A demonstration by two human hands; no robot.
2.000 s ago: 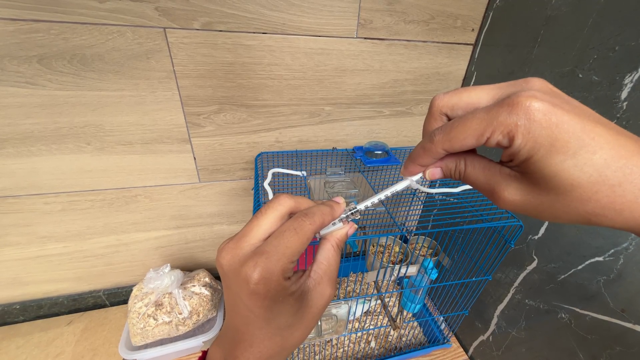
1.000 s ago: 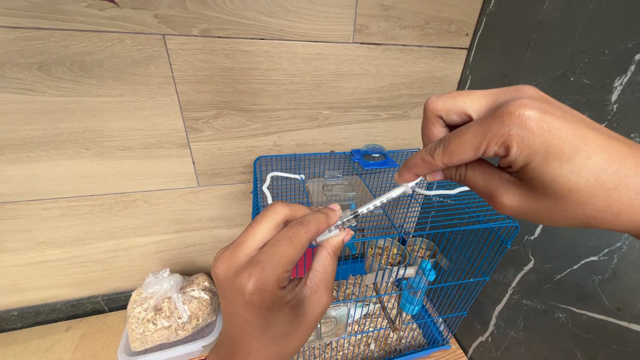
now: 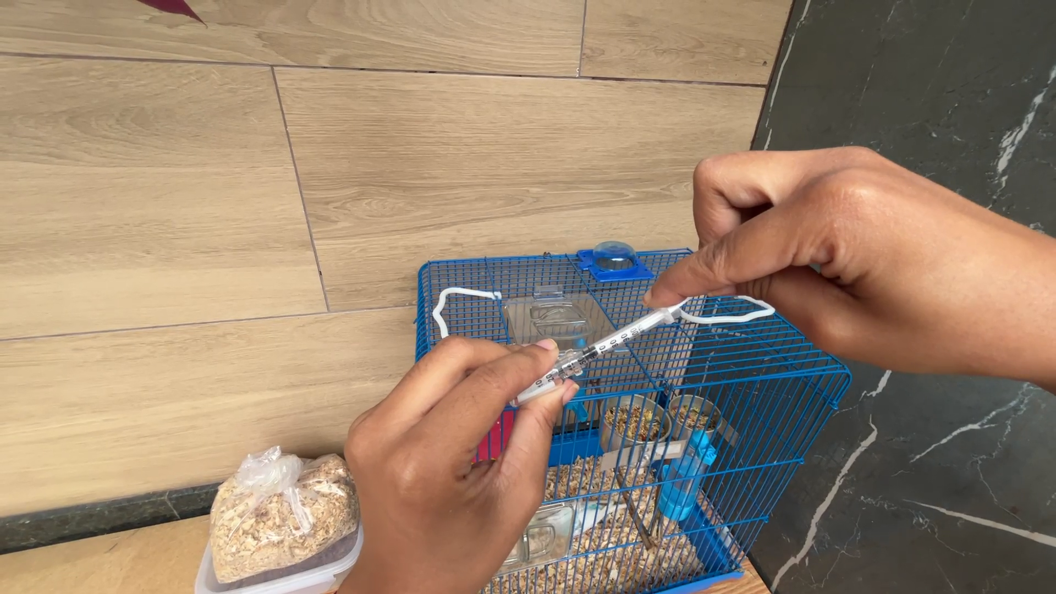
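Note:
A thin clear plastic syringe with dark scale marks is held slantwise between my two hands, above a blue wire cage. The thumb and fingers of my left hand pinch its lower left end. My right hand grips the upper right end between thumb and forefinger. A white handle lies on the cage top at the left, and another shows behind the syringe's right end. Through the bars I see feed cups with seed, a blue water bottle and wood shavings.
Left of the cage, a tied clear bag of wood shavings rests in a white plastic tub. A wood-look tiled wall stands behind, with dark veined stone at the right. A blue fitting with a clear dome sits on the cage top.

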